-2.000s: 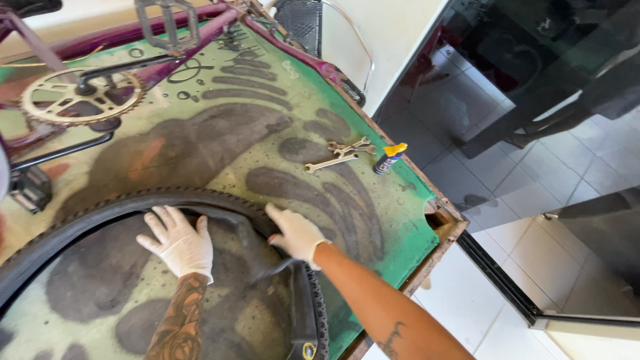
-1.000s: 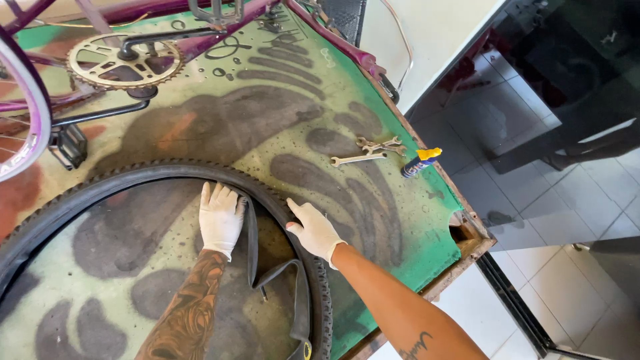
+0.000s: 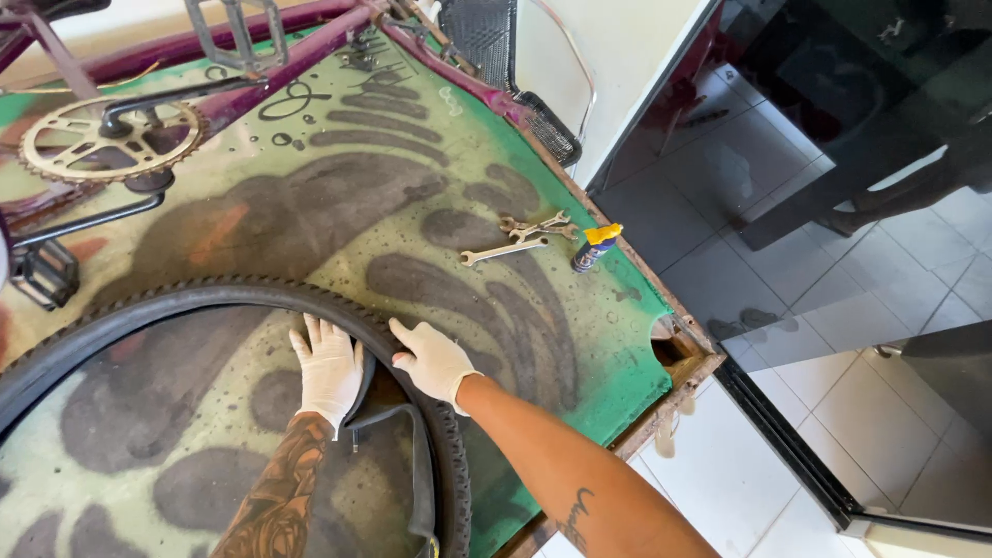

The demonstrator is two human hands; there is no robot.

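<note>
A black knobby bicycle tire (image 3: 194, 294) lies on the painted tabletop, cut off by the left and bottom edges of the view. My left hand (image 3: 329, 368), in a white glove, rests at the tire's inner edge with fingers spread; whether it grips anything cannot be told. My right hand (image 3: 432, 363), gloved too, holds the tire's right side, thumb on the inner side and fingers over the tread. A black inner tube (image 3: 422, 457) hangs loose inside the ring beside my left hand, folded below it, its metal valve stem (image 3: 356, 440) pointing down.
A purple bicycle frame (image 3: 310, 46) with a chainring (image 3: 112, 139) and pedals lies across the upper left. Several wrenches (image 3: 515, 246) and a small blue bottle with a yellow cap (image 3: 595, 246) are near the right edge. The table's corner has a pocket hole (image 3: 673, 350). Beyond are a tiled floor and dark glass.
My left hand has spread its fingers against the tire's inner edge; one second ago they were curled near the tube. My right hand stays on the tire's right side.
</note>
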